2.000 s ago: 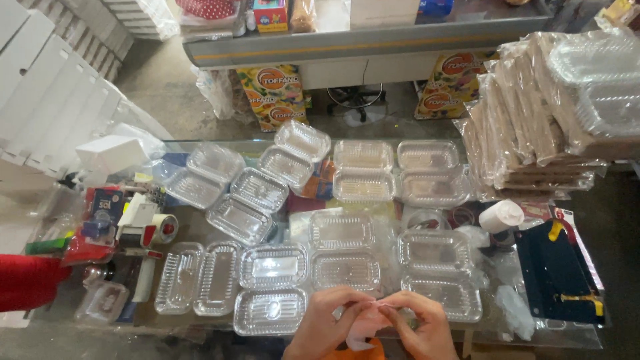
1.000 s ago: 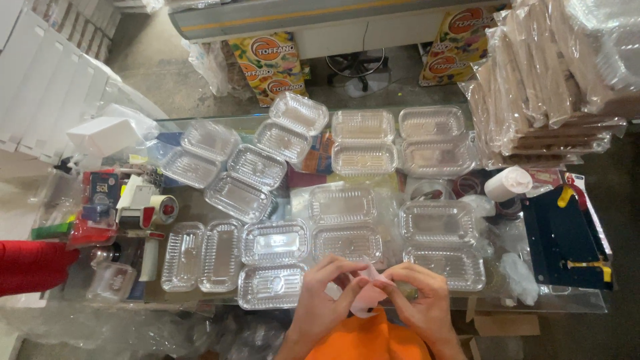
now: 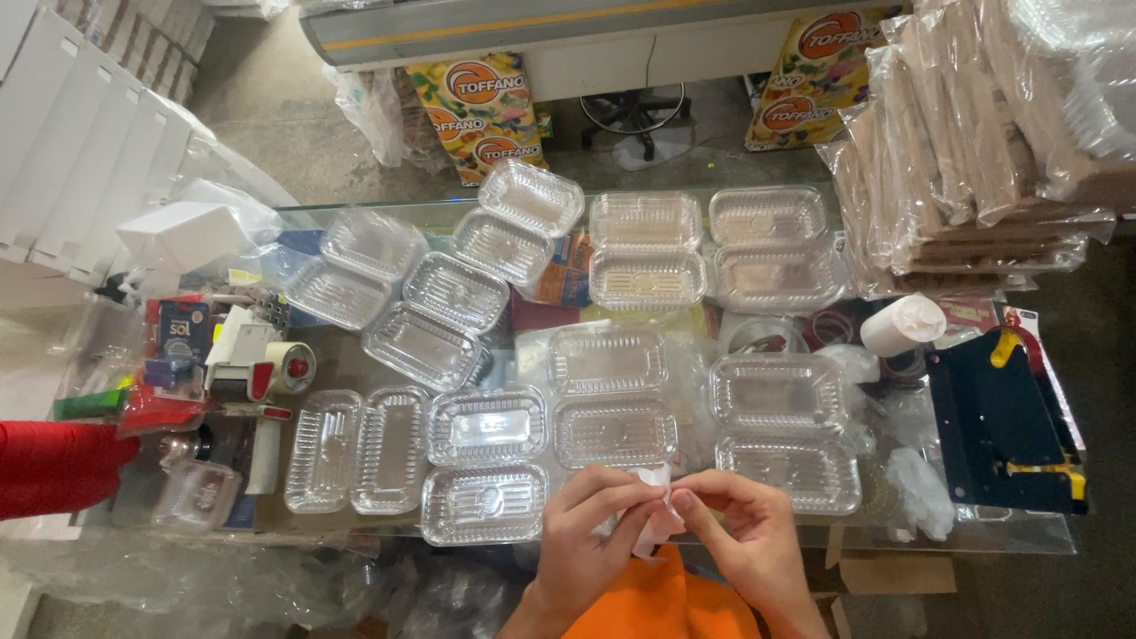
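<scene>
My left hand and my right hand meet at the front edge of a glass table, pinching a small piece of thin pale pink-white material between the fingertips. It looks like paper or film; which, I cannot tell. Just beyond my hands lies an open clear plastic clamshell container. Another open clamshell is left of my left hand, and one more is partly behind my right hand. Several other open clamshells, such as one at the back, spread over the glass.
A tape dispenser and a white box stand at left. Right are a white plastic roll, a dark blue metal plate with yellow parts and stacked bagged brown items. Glass table edge runs in front.
The view has tilted down somewhat. Both hands stay together on the pale piece, which shows more crumpled and folded between the fingers now.
</scene>
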